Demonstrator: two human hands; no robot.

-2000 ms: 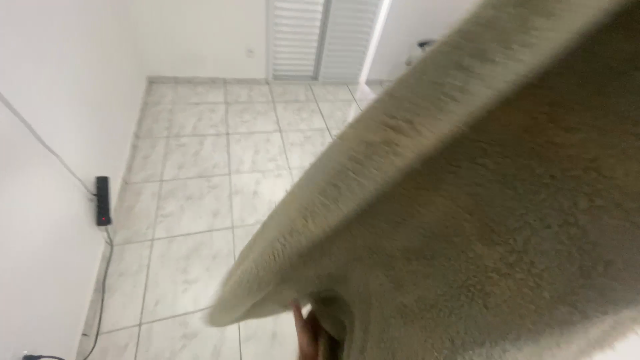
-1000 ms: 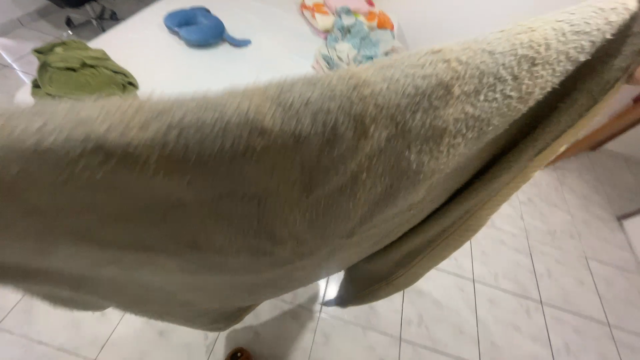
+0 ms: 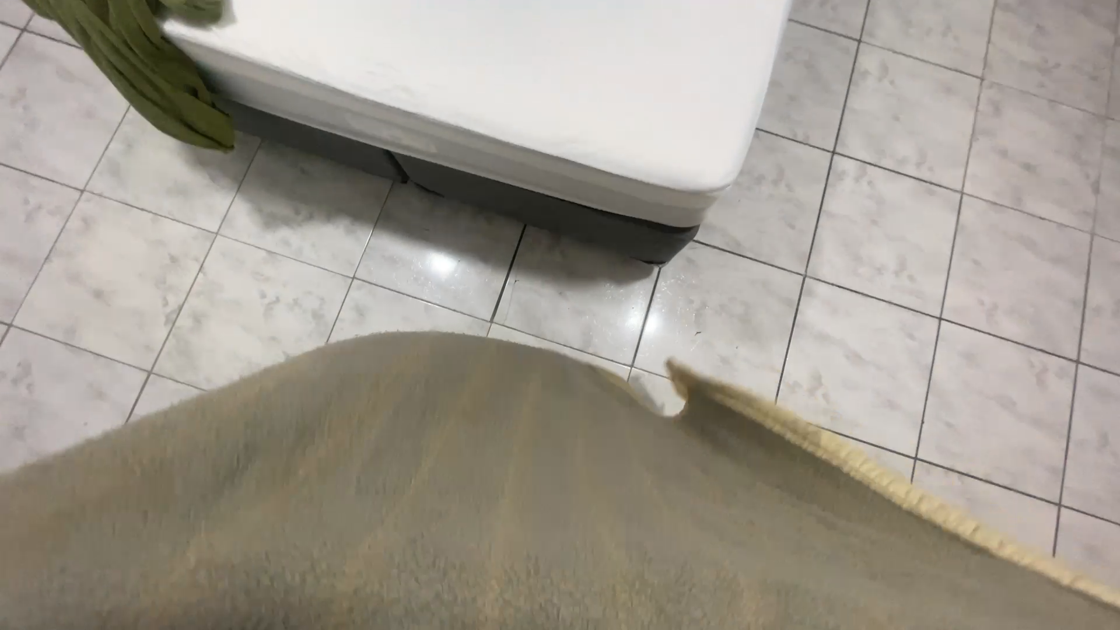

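A large grey-beige fuzzy blanket [image 3: 490, 490] fills the lower part of the head view, spread wide and raised above the floor. Its cream stitched edge slants down toward the lower right corner. Neither my left hand nor my right hand shows; both are out of the frame or hidden by the cloth, so what they grip cannot be seen. Beyond the blanket stands a bed with a white-covered mattress [image 3: 525, 87] on a dark grey base [image 3: 560, 220]. An olive-green cloth [image 3: 157, 79] hangs over the bed's left corner.
Light marbled floor tiles [image 3: 884, 219] with dark joints surround the bed's near end and right side. The mattress corner juts toward the middle of the view. Light reflects off the tiles near the base.
The blanket has come down from across the middle of the view to its lower part, uncovering the bed's near end. The view has swung to the bed and floor.
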